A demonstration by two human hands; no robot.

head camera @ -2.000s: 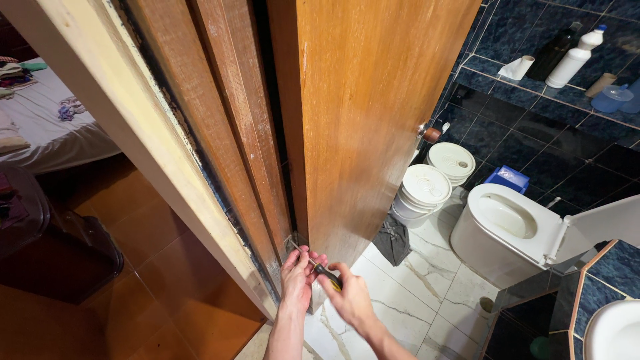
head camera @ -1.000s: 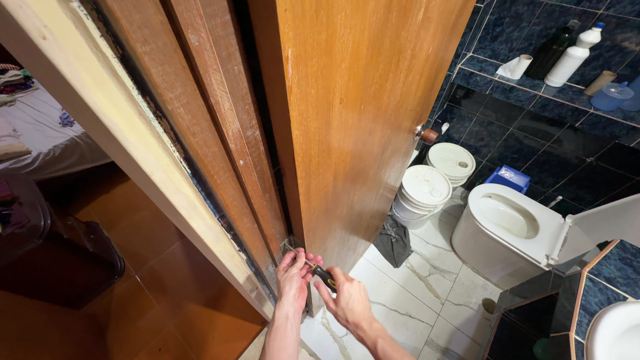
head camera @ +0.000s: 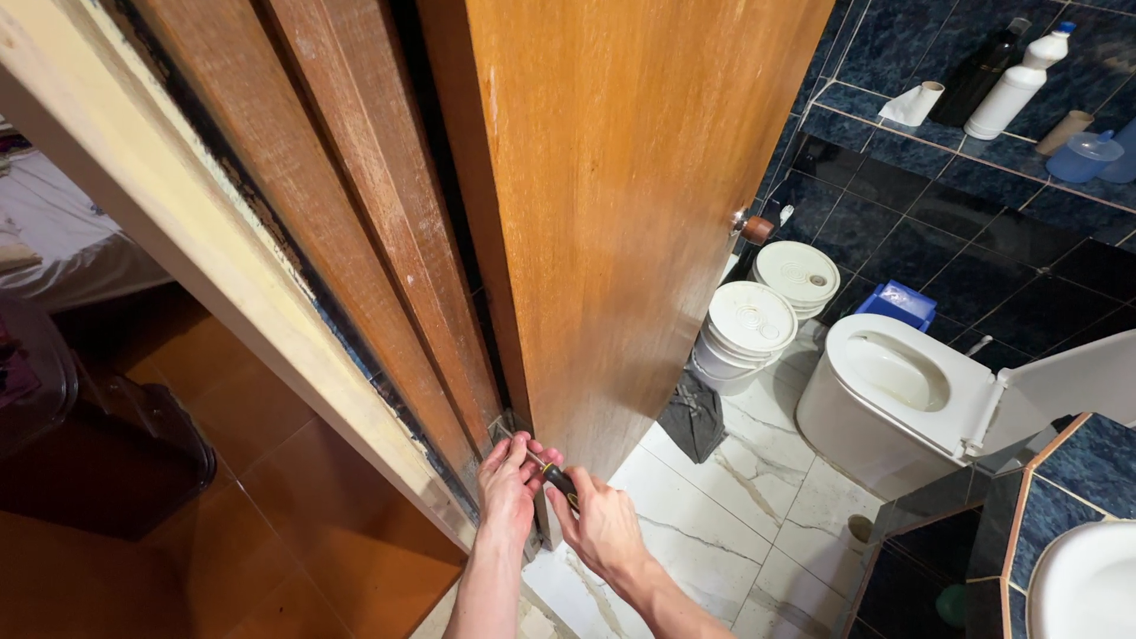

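My right hand is closed around the black and yellow handle of a screwdriver, low by the hinge edge of a wooden door. The screwdriver's shaft points up and left toward a metal hinge on the wooden door frame. My left hand has its fingertips around the shaft near its front end, close to the hinge. The tip and any screw are too small or covered to make out.
White lidded buckets and a dark bag stand behind the door, near a toilet. A tiled counter with a white basin is at lower right. Bottles stand on a tiled ledge. Left of the frame is a dark bin-like container.
My right hand has shifted slightly around the screwdriver's handle. Both hands stay at the hinge.
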